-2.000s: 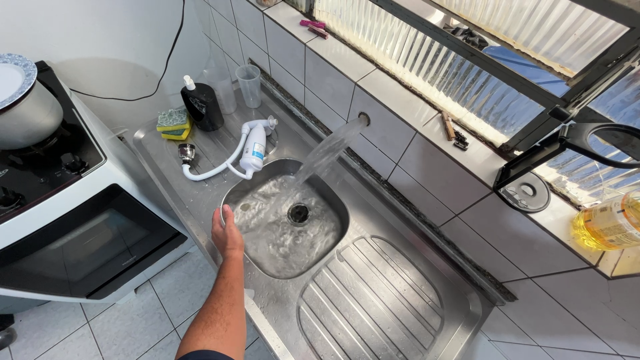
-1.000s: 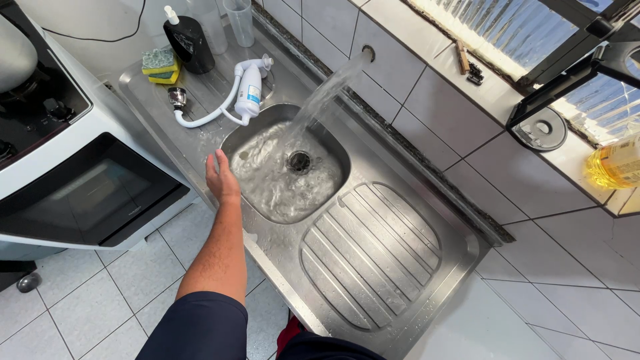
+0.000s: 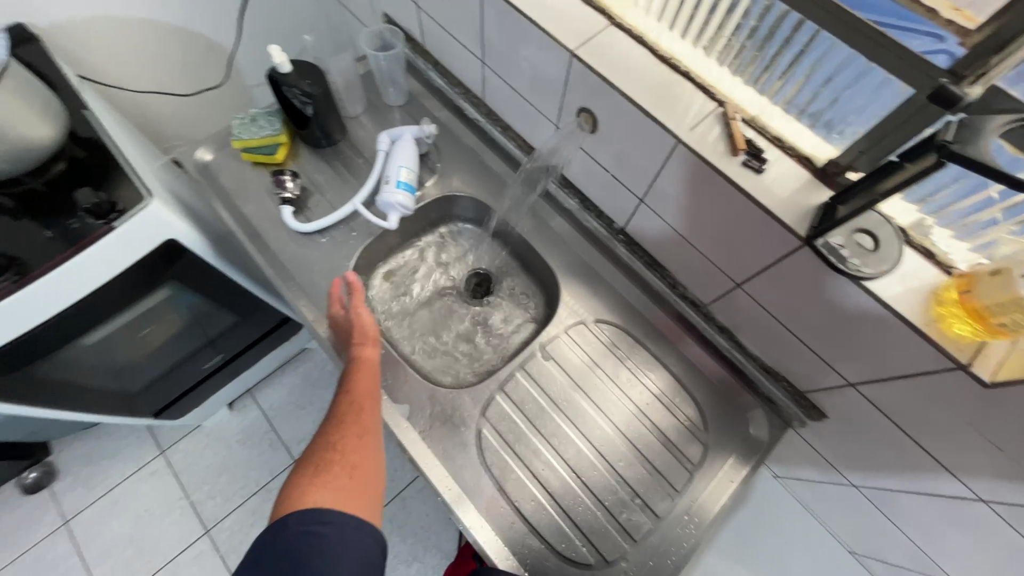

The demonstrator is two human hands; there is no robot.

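Observation:
My left hand [image 3: 352, 316] is at the left rim of the stainless steel sink [image 3: 552, 280], beside the basin, with nothing seen in it; whether it rests on the steel I cannot tell. Water [image 3: 532, 180] pours in an arc from a hole in the tiled wall [image 3: 586, 120] into the basin, where it churns around the drain [image 3: 478, 284]. A white faucet with a filter body [image 3: 400, 180] lies on the counter above the basin, its hose ending in a metal spout head [image 3: 286, 186]. My right hand is out of view.
A sponge [image 3: 262, 148], a black soap dispenser [image 3: 308, 104] and a clear plastic cup [image 3: 386, 64] stand at the counter's far end. A stove [image 3: 184, 320] is at left. The window ledge holds a yellow bottle [image 3: 980, 304] and small items. A ribbed drainboard [image 3: 592, 440] adjoins the basin.
The water still runs, and my left hand stays by the basin's left rim. The view has shifted somewhat.

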